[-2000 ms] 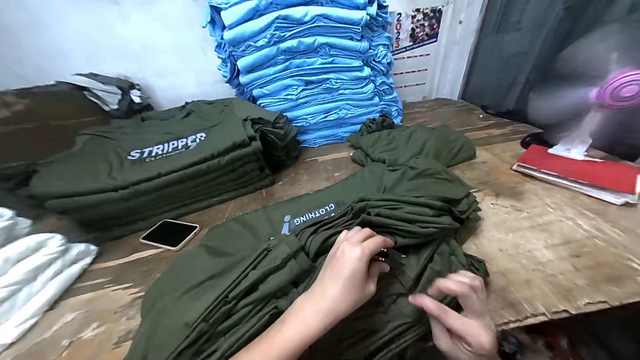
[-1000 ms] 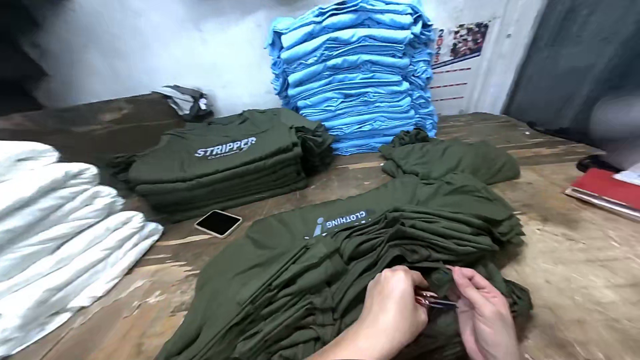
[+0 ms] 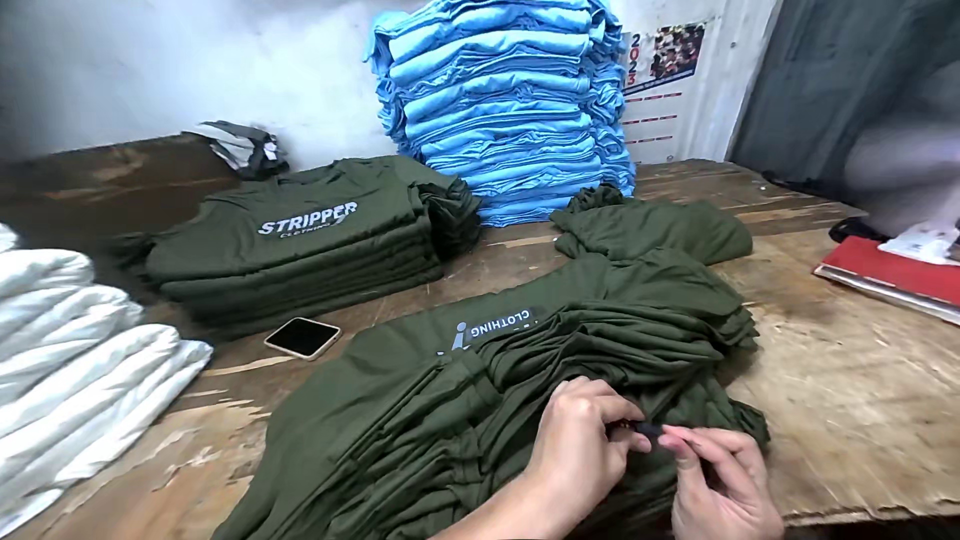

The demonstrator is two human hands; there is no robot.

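Note:
A pile of dark green T-shirts point(image 3: 420, 390) with pale print lies spread over the front of the wooden table. Over its lower right part, my left hand point(image 3: 589, 442) has its fingers closed around a small dark tool, mostly hidden in the palm. Close by on the right, my right hand point(image 3: 716, 472) pinches something small and dark between thumb and forefinger, right at the tool's tip. Whether that is a bit of fabric or part of the tool cannot be told.
Behind the pile stand folded green shirts point(image 3: 300, 262), a tall stack of light blue garments point(image 3: 502, 112) and a green bundle point(image 3: 660, 229). White folded garments point(image 3: 97, 390) are at the left, a smartphone point(image 3: 303, 338) near the middle, a red folder point(image 3: 892, 270) at the right by a blurred fan point(image 3: 907, 165).
My two hands, apart two seconds ago, are now together at the tool. Its reddish handle and metal blade showed one second ago and are now largely covered by my fingers.

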